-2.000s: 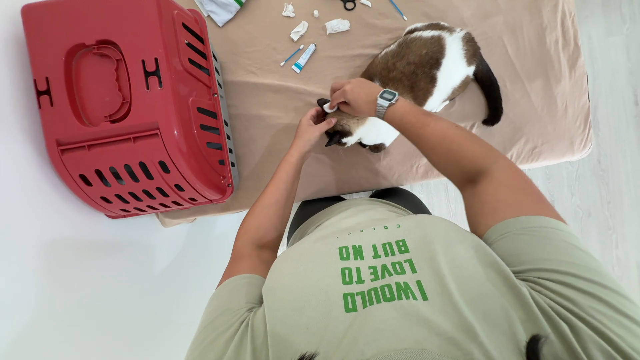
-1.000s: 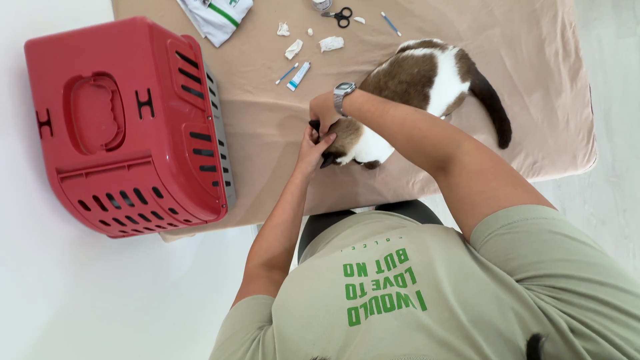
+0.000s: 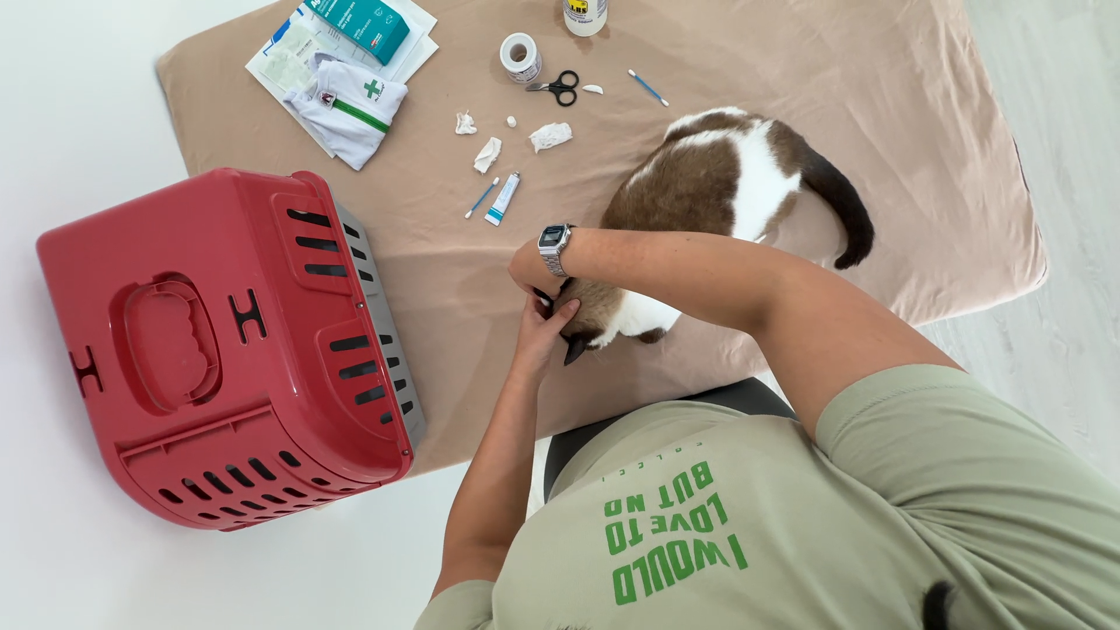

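A brown and white cat (image 3: 687,188) lies on the beige cloth, its dark-eared head toward the left. My left hand (image 3: 535,341) has its thumb on the cat's head and its fingers around the dark ear farther from my body. Bent over that same ear is my right hand (image 3: 532,269), with a metal digital watch (image 3: 554,248) on its wrist. A small bit of white shows between the hands; what it belongs to cannot be told. The right fingertips are mostly hidden. The cat's nearer ear (image 3: 575,348) is free of both hands.
A red pet carrier (image 3: 254,210) stands at left. Beyond the hands lie an ointment tube (image 3: 502,199), cotton swabs (image 3: 648,88), crumpled white pieces (image 3: 550,136), black-handled scissors (image 3: 564,87), a tape roll (image 3: 521,58), a bottle (image 3: 584,16), a teal box (image 3: 363,26) and a folded white garment (image 3: 350,118).
My right hand, earlier pinching a small white thing at the ear, has turned and bent down over it. My left hand stays at the cat's head. The view has shifted a little.
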